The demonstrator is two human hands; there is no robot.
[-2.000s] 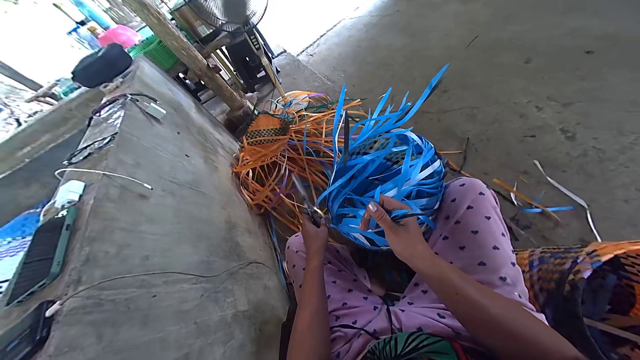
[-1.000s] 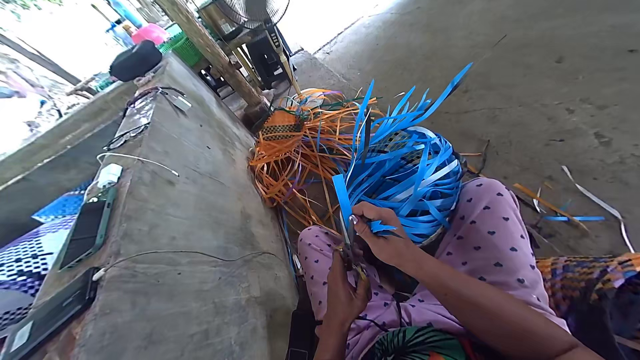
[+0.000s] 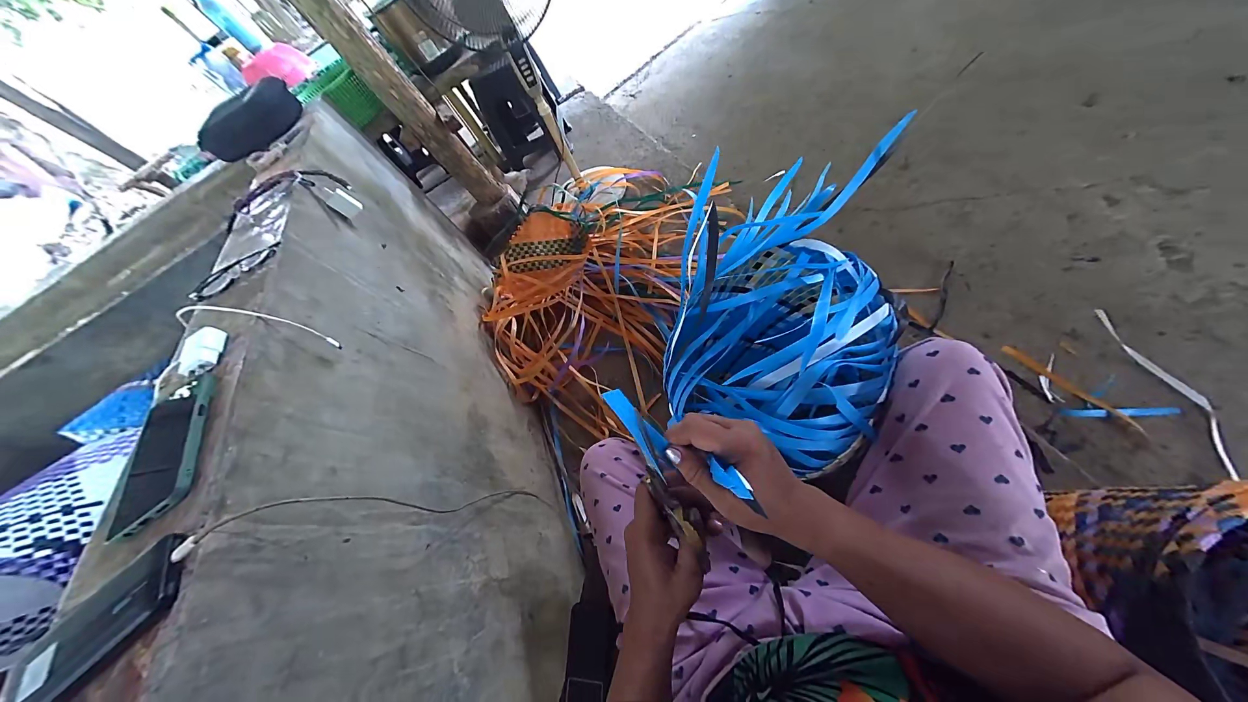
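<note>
My left hand (image 3: 668,546) is closed around the handles of a pair of scissors (image 3: 663,492), whose blades lie along a blue plastic strip (image 3: 634,424). Just to the right, my right hand (image 3: 736,468) pinches this strip, and one end of it sticks out below the fingers. Behind the hands, a partly woven basket (image 3: 790,341) with many long loose blue strips rests against my raised knee. Farther left, on the floor, lies a second woven piece (image 3: 551,244) with loose orange strips. My fingers hide part of the scissors.
A low concrete wall (image 3: 390,390) on the left bears phones (image 3: 161,453), cables and a white charger (image 3: 202,351). A wooden post (image 3: 409,97) and a standing fan (image 3: 526,78) are behind. Strip scraps (image 3: 1121,412) lie on the floor at right, near an orange and dark woven piece (image 3: 1150,546).
Two seconds ago no loose blue strip stood out between my hands; now one is held at the scissors. My hands have come close together, lower and nearer my lap.
</note>
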